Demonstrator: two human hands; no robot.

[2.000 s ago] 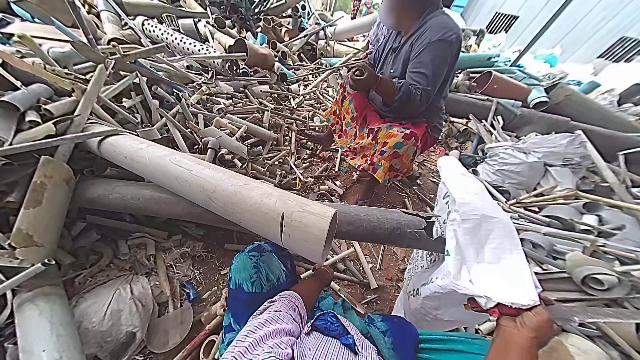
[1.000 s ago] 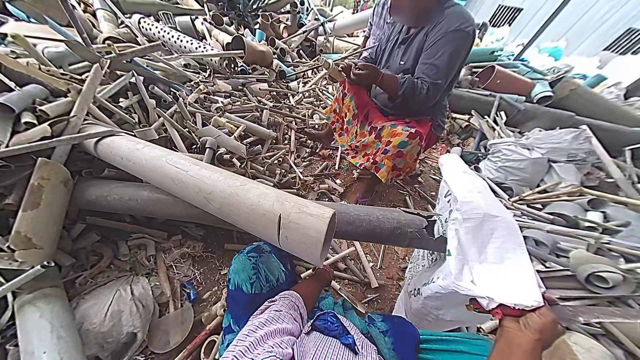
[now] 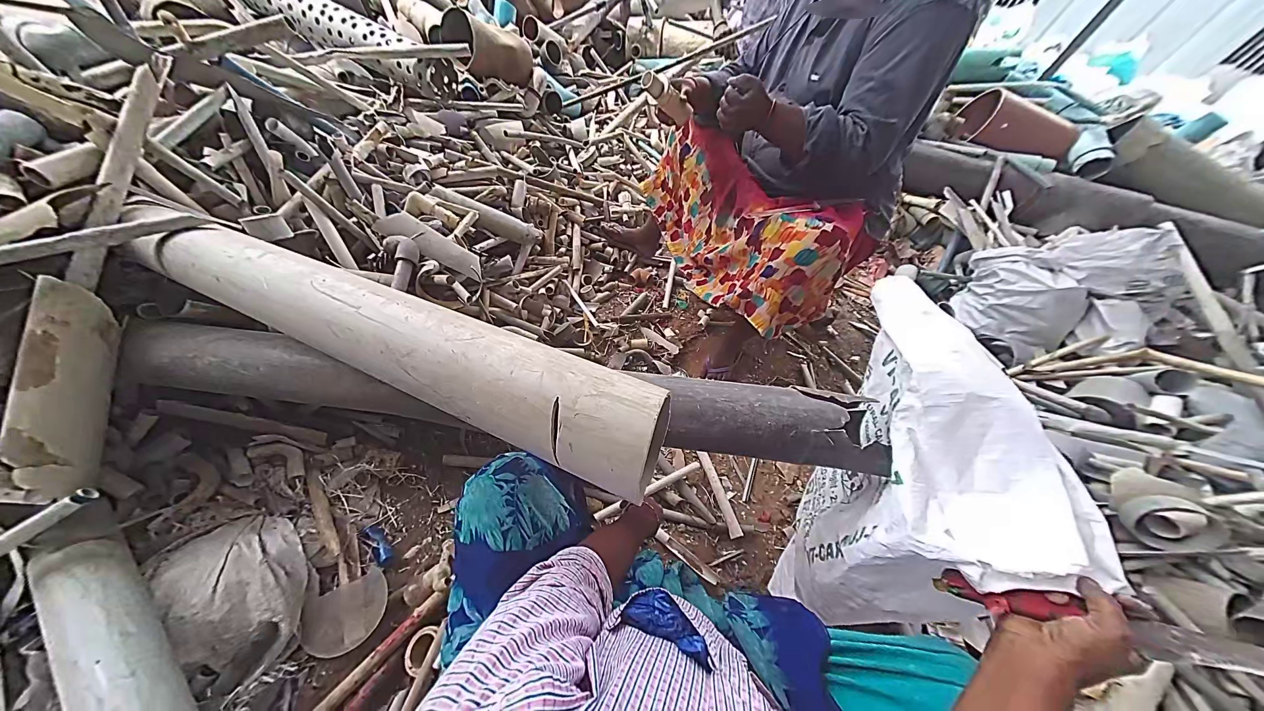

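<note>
A long pale plastic pipe [image 3: 425,346] lies slantwise over a dark grey pipe [image 3: 760,420], its cut end towards me and a narrow slit near that end. Just below this end is my left hand [image 3: 640,518], partly hidden, its fingers hard to make out. At the lower right, my right hand [image 3: 1071,632] grips a red handle [image 3: 1037,602], with a flat blade [image 3: 1195,647] sticking out to the right of the hand. A white woven sack [image 3: 968,444] with printing stands beside the dark pipe's broken end, its lower edge against the red handle.
Across the pipes a person [image 3: 780,168] in a dark shirt and patterned skirt holds a short pipe piece [image 3: 667,97]. Heaps of pipe scraps [image 3: 513,227] lie behind and left. At right are a crumpled sack [image 3: 1076,281] and a rolled plastic piece [image 3: 1170,509]; a grey pipe [image 3: 109,612] lies lower left.
The other person's hands have shifted, and the short pipe piece now points out to the left of them. My hands and the long pipe show no plain change.
</note>
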